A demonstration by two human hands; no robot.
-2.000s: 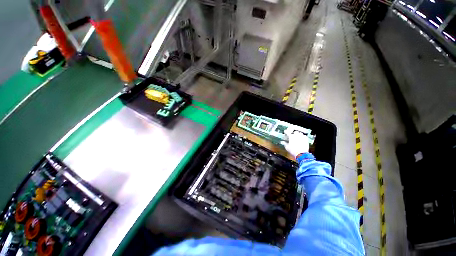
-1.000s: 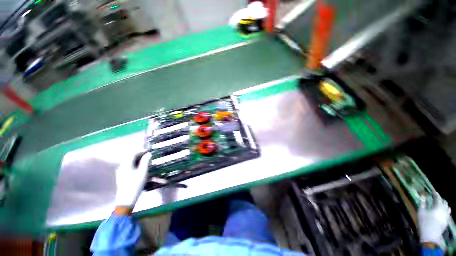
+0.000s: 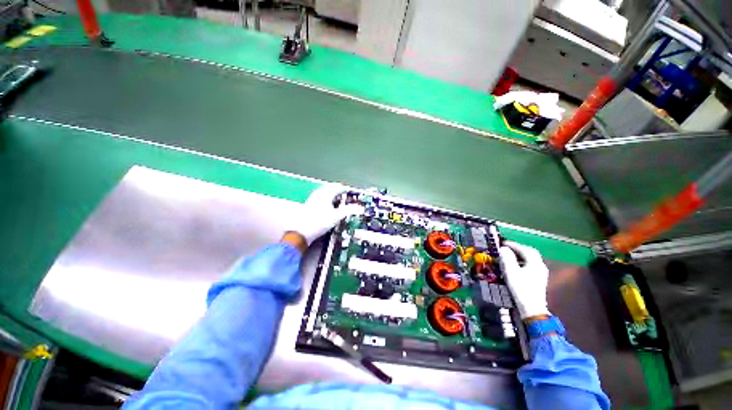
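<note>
A green circuit board (image 3: 381, 289) with three red-orange ring chokes and three white bars lies in a black carrier (image 3: 417, 352) on the shiny steel plate (image 3: 160, 240). A black lever sticks out at the carrier's near left corner. My left hand (image 3: 323, 215), in a white glove, is at the far left corner of the carrier, fingers on its edge. My right hand (image 3: 526, 280), gloved, with a blue wrist band, is at the right edge, fingers curled over it. Parts of the fingertips are hidden, but both hands appear to grip the carrier.
A dark green conveyor belt (image 3: 321, 120) runs behind the plate. A black parts tray (image 3: 630, 308) with a yellow piece and mint pieces is at the right. Orange-wrapped posts (image 3: 582, 116) stand at the back right. A small black-and-yellow box (image 3: 526, 117) sits beyond the belt.
The view has swung back to the board. My right hand has left the mint piece in the black bin and come to the carrier's right edge. My left hand has moved to the far left corner.
</note>
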